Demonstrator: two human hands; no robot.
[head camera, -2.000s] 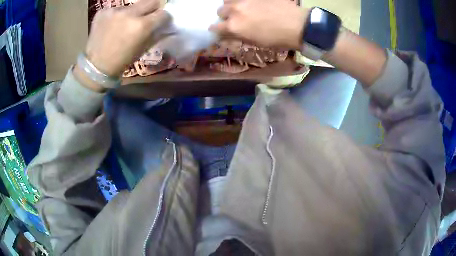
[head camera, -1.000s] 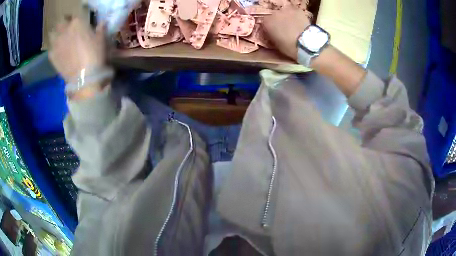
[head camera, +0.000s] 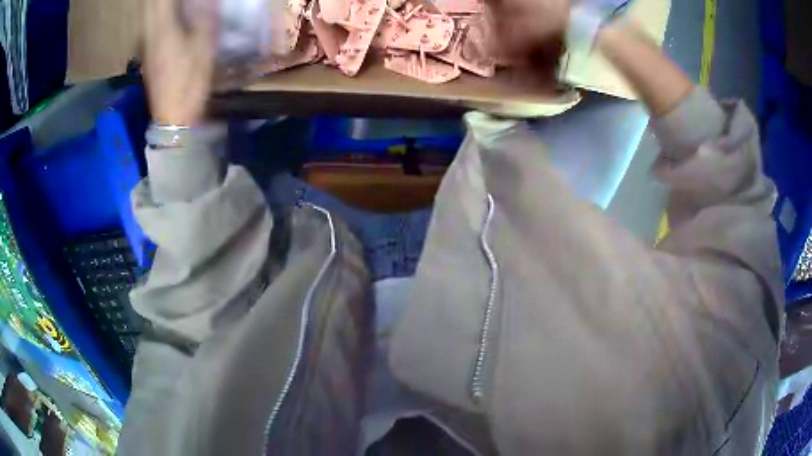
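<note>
Salmon-pink moulded parts (head camera: 414, 31), flat with slots and holes, lie heaped in a brown cardboard carton (head camera: 374, 93) at the top of the view. My left hand (head camera: 178, 67) is blurred at the carton's left side, its upper part cut off by the top edge. It holds a crinkly, whitish clear polybag (head camera: 239, 31), also blurred. My right hand (head camera: 532, 27) is blurred and dark over the right part of the heap, partly cut off by the top edge; its fingers and anything in them cannot be made out.
The carton's pale flap (head camera: 637, 44) folds out at the right, a brown flap (head camera: 102, 40) at the left. A black keyboard (head camera: 102, 285) lies inside a blue frame (head camera: 67, 191) at the left. A green printed sheet (head camera: 27, 294) is at the far left. Blue crates (head camera: 775, 107) stand at the far right.
My hands worked together on a whitish bag, then moved apart. Since then my left hand has risen slightly with the bag at its right; my right hand and wrist have moved up and right.
</note>
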